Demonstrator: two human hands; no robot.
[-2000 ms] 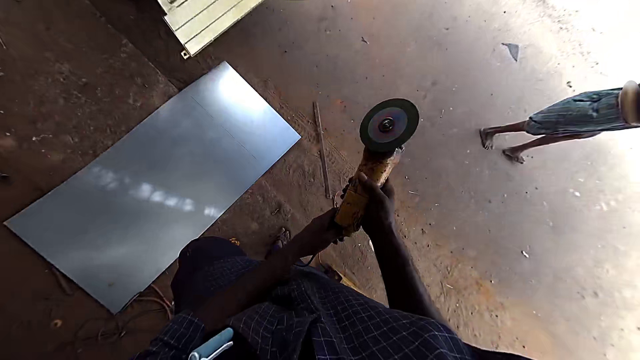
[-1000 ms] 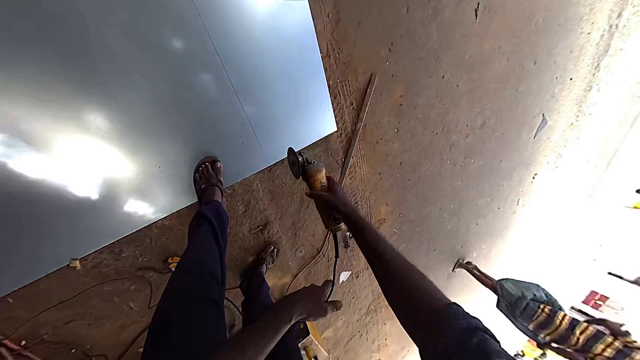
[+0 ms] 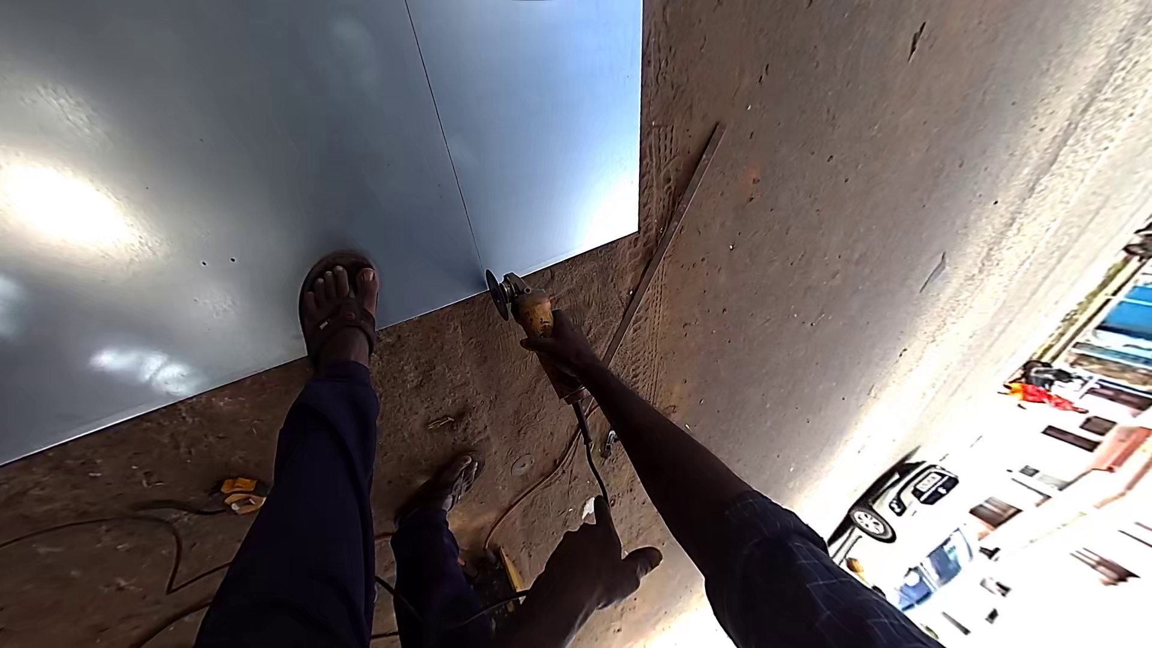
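My right hand (image 3: 567,346) is shut around the body of a yellow angle grinder (image 3: 535,315). The grinder's disc (image 3: 497,295) is at the near edge of a large shiny metal sheet (image 3: 360,180), where a thin dark line (image 3: 445,135) across the sheet meets that edge. Whether the disc touches the metal cannot be told. My left hand (image 3: 594,562) is low in the view with thumb and index finger apart, beside the grinder's black cord (image 3: 589,450). Part of the cord is hidden there. My sandalled foot (image 3: 340,310) stands on the sheet; the other foot (image 3: 459,481) is on the dirt.
A long narrow bar (image 3: 666,243) lies on the ground right of the sheet. Cords (image 3: 171,540) and a yellow object (image 3: 241,495) lie at the lower left. A yellow and black object (image 3: 508,576) is near my left hand. A vehicle (image 3: 900,499) stands far off.
Two seconds ago both hands were at the grinder, away from the sheet; now only my right hand holds it, at the edge. One foot has come onto the sheet. The other person has left the view.
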